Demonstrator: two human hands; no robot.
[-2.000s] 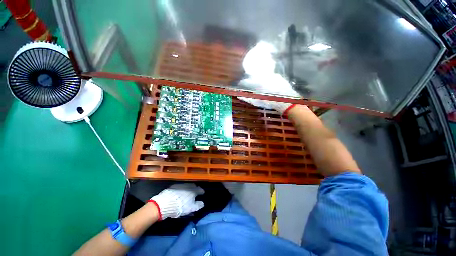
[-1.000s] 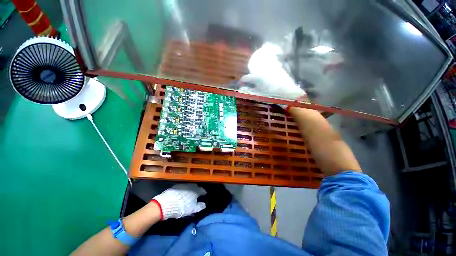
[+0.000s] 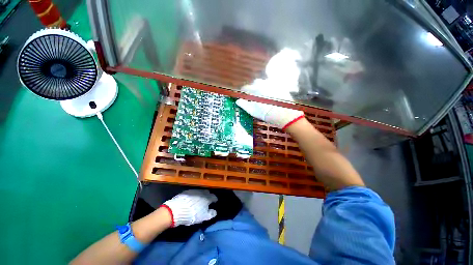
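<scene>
A green circuit board (image 3: 210, 124) with rows of small silver and white parts lies on the orange-brown slotted tray (image 3: 254, 181), towards its left side. My right hand (image 3: 272, 114), in a white knit glove with a red cuff, reaches under the shield's lower edge. Its fingertips are at the board's upper right corner. The shield edge crosses part of the hand, and I cannot tell if it holds anything. My left hand (image 3: 191, 208), in a matching glove, rests on my lap below the tray, empty, with fingers apart.
A clear sloping shield (image 3: 249, 46) with a red-brown lower edge covers the tray's far part and reflects glove and tray. A white desk fan (image 3: 59, 70) stands on the green bench (image 3: 62, 171) at left, its cable running to the tray's corner.
My right hand has moved left and nearer, out from behind the shield, to the board's upper right corner. The left hand stays on the lap. The whole view has shifted slightly.
</scene>
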